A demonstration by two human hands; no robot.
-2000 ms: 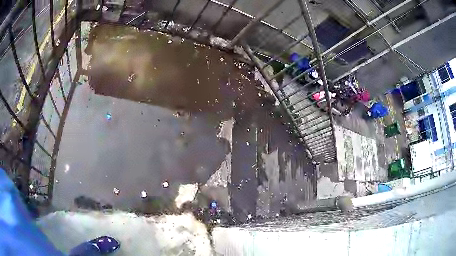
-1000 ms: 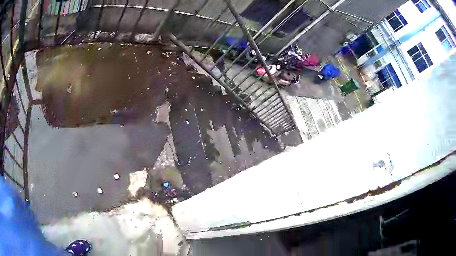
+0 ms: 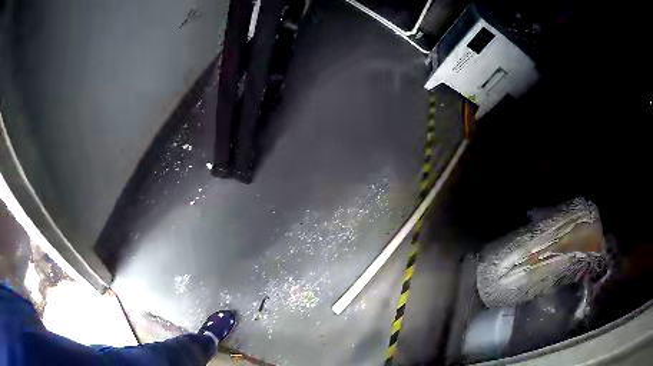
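Note:
Neither of my hands is in view. My blue clothed leg (image 3: 157, 354) shows at the lower left, ending in a dark shoe (image 3: 219, 324) at a doorway's edge. Nearest in front is a glossy grey floor (image 3: 315, 136) with pale specks. A long pale strip (image 3: 401, 236) lies on it, beside yellow-black floor tape (image 3: 406, 286).
A pale cabinet-like unit (image 3: 476, 68) stands at the upper right. A plastic-wrapped bundle (image 3: 540, 254) lies at the lower right. Dark upright posts (image 3: 243, 107) stand at upper centre. A grey door or panel (image 3: 93, 93) is at the left. The far right is too dark to read.
The outdoor terrace, railings and parapet have gone from view. The camera now looks into a dark indoor space, with my leg and shoe at its threshold.

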